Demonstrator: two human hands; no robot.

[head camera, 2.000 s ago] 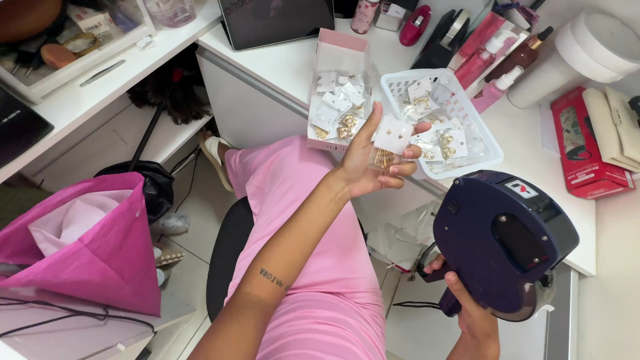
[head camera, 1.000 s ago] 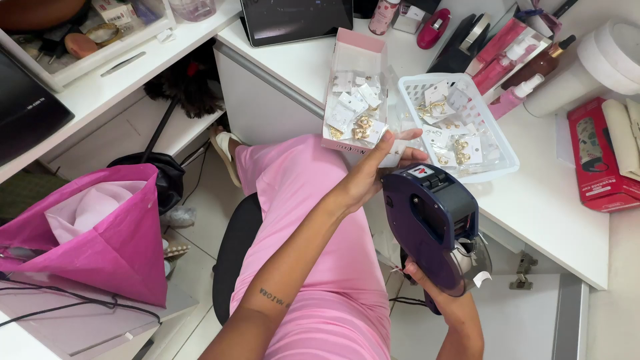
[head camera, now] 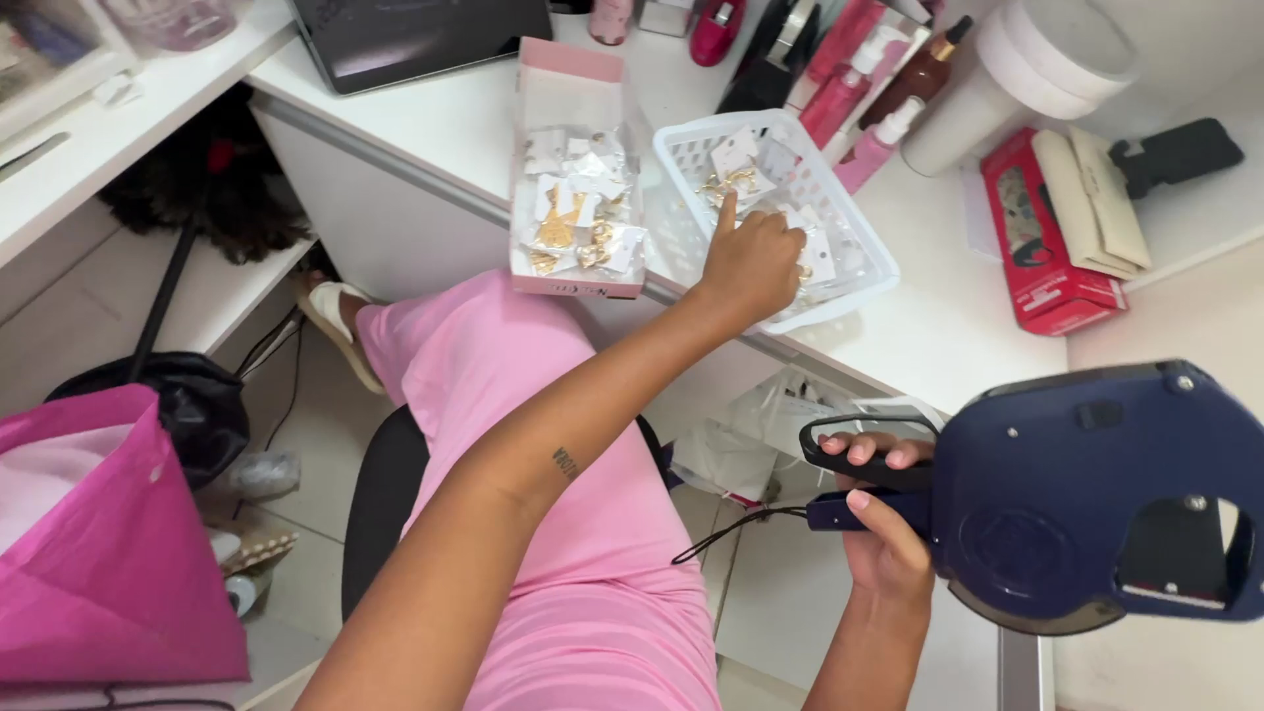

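Observation:
My left hand (head camera: 753,259) reaches into a white perforated plastic basket (head camera: 879,272), its index finger touching a carded piece of gold-coloured jewelry (head camera: 736,182). More small clear packets with white cards lie under and around the hand. Directly left of the basket stands an open pink cardboard box (head camera: 571,61) with packets of gold-coloured jewelry (head camera: 559,225) in it. At the right, my right hand (head camera: 884,494) grips the handle of a dark blue handheld price labeler (head camera: 1037,494), off the desk's front edge. A black wrist cord hangs from the handle.
A tablet (head camera: 425,35) lies at the desk's back left. Pink bottles (head camera: 837,99), a white cylindrical container (head camera: 1027,74), a red box (head camera: 1037,232) and a cream wallet (head camera: 1091,202) stand or lie behind and right. A magenta bag (head camera: 109,563) is at lower left.
My left hand held a jewelry card two seconds ago, then was beside the labeler; now it is in the basket. The labeler in my right hand has moved right, away from the left hand.

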